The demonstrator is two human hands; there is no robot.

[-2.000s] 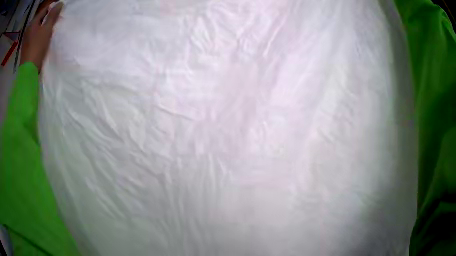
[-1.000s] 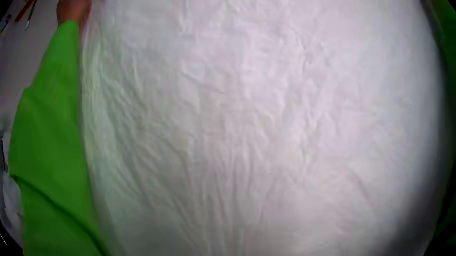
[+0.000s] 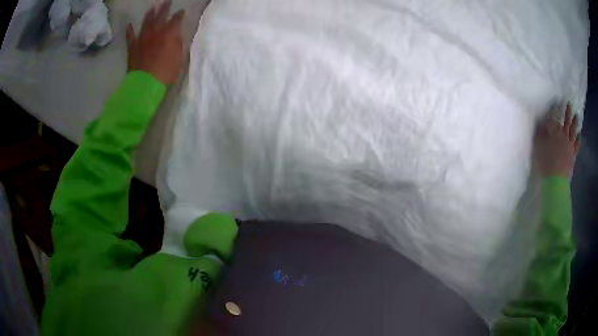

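A large thin white wrinkled tissue sheet (image 3: 354,118) lies over the stack in front of me and fills the middle of the view. Its near edge hangs down by my apron. My left hand (image 3: 157,44) is flat with fingers spread on the tabletop, just outside the sheet's left edge, holding nothing. My right hand (image 3: 558,141) is at the sheet's right edge with fingers apart; its thumb side is blurred against the sheet, and I see no grip.
The pale worktable (image 3: 59,82) shows at the left with its near edge. Crumpled white wads (image 3: 90,27) lie at the upper left beside a greyish sheet. My grey apron (image 3: 315,269) covers the lower middle. Dark brown items (image 3: 29,164) are below the table at the left.
The sheet has dropped from close in front of the camera and now lies spread lower. My left hand has come off its edge onto the table. My right hand has come into view.
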